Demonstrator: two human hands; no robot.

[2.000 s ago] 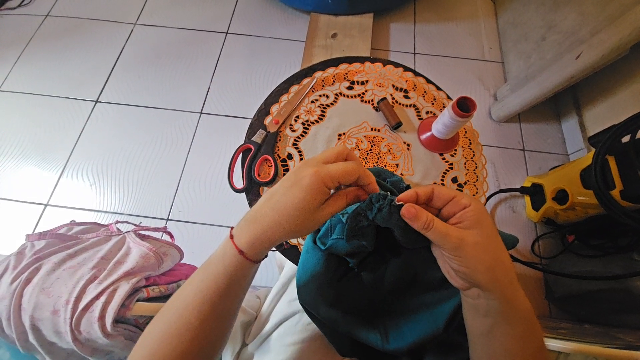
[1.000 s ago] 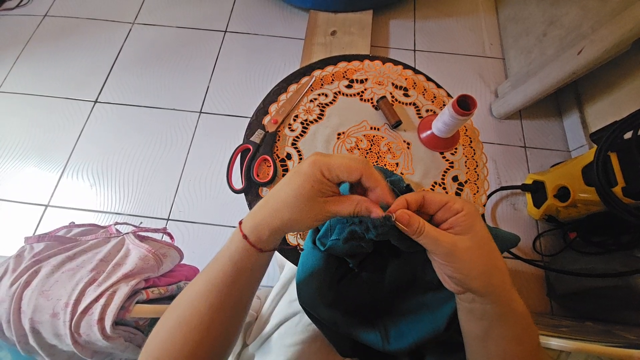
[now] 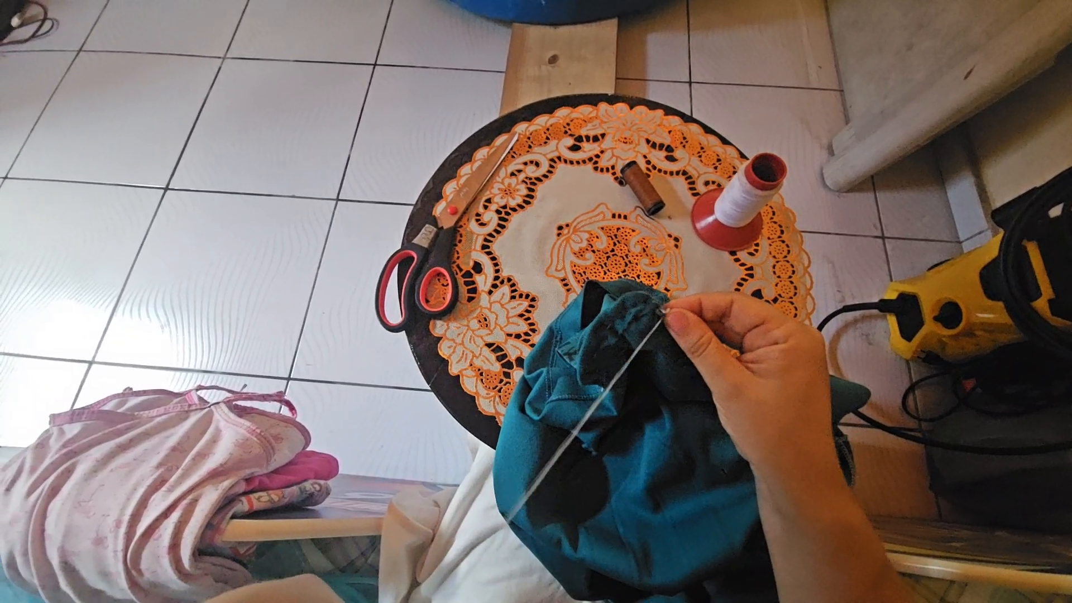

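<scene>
Teal fabric (image 3: 620, 452) lies bunched in my lap, its gathered upper edge reaching over the round table. My right hand (image 3: 741, 360) pinches that edge between thumb and forefinger. From the pinch a pale thread (image 3: 586, 414) runs taut and slanting to the lower left across the fabric. My left hand is out of view, and whether a needle is on the thread cannot be seen. Scissors with black and red handles (image 3: 435, 251) lie at the table's left edge. A cone of white thread (image 3: 737, 203) stands at the right, near a small brown spool (image 3: 642, 188) lying on its side.
A white and orange cutwork doily (image 3: 536, 218) covers much of the dark round table (image 3: 431, 352). Pink clothing (image 3: 159, 486) is heaped at the lower left. A yellow and black machine with cables (image 3: 955, 301) is at the right, below a pale slanted beam (image 3: 938, 92).
My left hand was at the fabric edge beside my right hand and has left the view. The long thread across the fabric now shows. My right hand still pinches the edge.
</scene>
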